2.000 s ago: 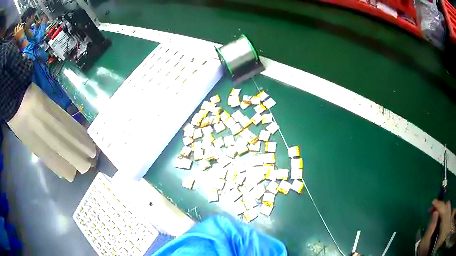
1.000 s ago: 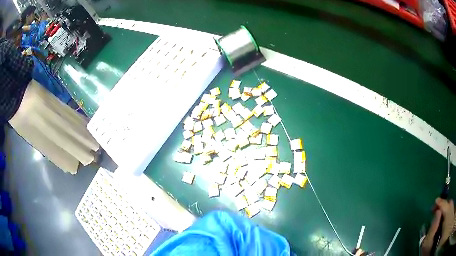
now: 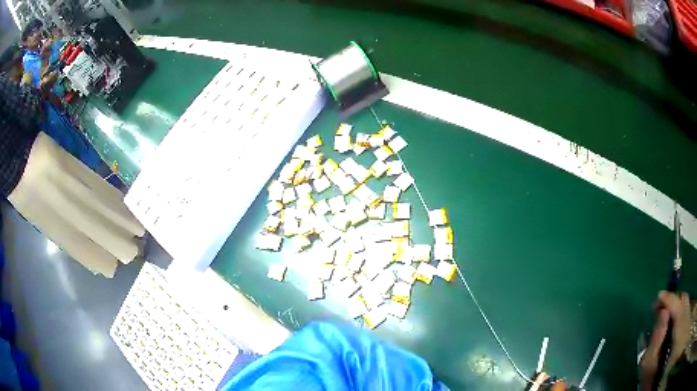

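My right hand (image 3: 669, 336) is at the right edge, closed round the black handle of a soldering iron (image 3: 677, 256), its metal tip pointing up. My left hand (image 3: 541, 380) shows only as fingertips at the bottom edge, at the end of the thin solder wire (image 3: 480, 307); its grip is mostly cut off. Two pale strips (image 3: 593, 363) stick up beside these fingertips. The wire runs up to a green-edged solder spool (image 3: 348, 73). A loose pile of white battery cells with yellow-orange edges (image 3: 358, 244) lies left of the wire. A blue sleeve (image 3: 329, 360) covers the bottom centre.
A large white tray (image 3: 229, 137) lies left of the cells, with another pocketed tray (image 3: 170, 330) below it. A white line (image 3: 527, 139) crosses the green surface. Red bins (image 3: 684, 24) are at the top right. People (image 3: 32, 61) and black equipment (image 3: 107, 65) are at the upper left.
The view has shifted slightly. More of my left fingertips shows at the bottom edge. One cell at the lower left of the pile lies farther apart than two seconds ago. My right hand still holds the iron.
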